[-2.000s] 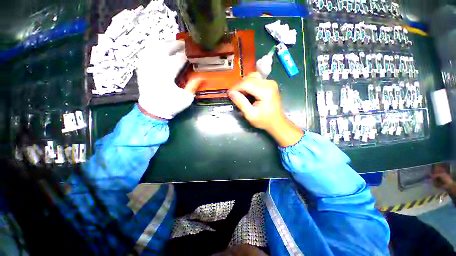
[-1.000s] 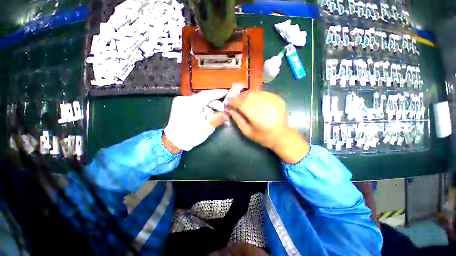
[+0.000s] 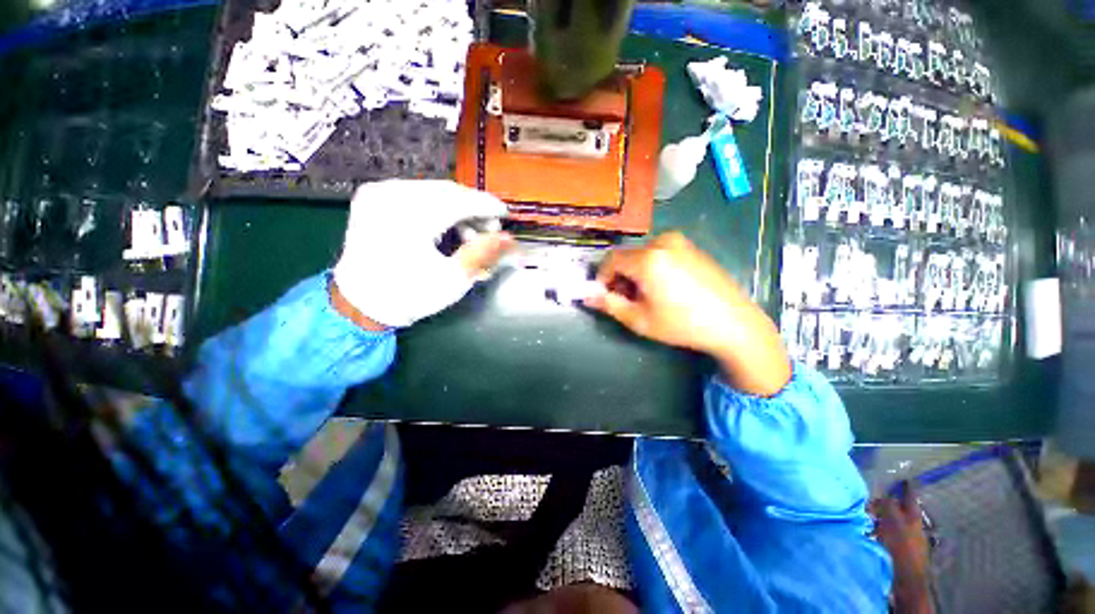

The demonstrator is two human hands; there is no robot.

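Observation:
My left hand (image 3: 414, 252), in a white glove with a bare thumb tip, is at the front left of the orange-brown press fixture (image 3: 546, 186). Its fingers are bent together; whether they hold a part cannot be told. My bare right hand (image 3: 684, 294) is at the front right of the fixture, fingertips pinched. A tiny pale spot shows at them, but glare on the bench hides whether it is a part. The hands are apart. A pale metallic piece (image 3: 555, 136) lies in the fixture slot, under the olive-green press head (image 3: 579, 48).
A black bin (image 3: 360, 156) with a heap of white housings (image 3: 348, 72) is at upper left. A squeeze bottle (image 3: 682, 166), blue item (image 3: 730, 163) and crumpled wipe (image 3: 725, 89) are right of the fixture. Trays of parts lie far left (image 3: 102, 258) and right (image 3: 895, 294). A person's hand (image 3: 903, 546) shows lower right.
My hands were together over a white piece in front of the fixture; they have now separated, left hand leftward, right hand rightward. The camera view has shifted slightly.

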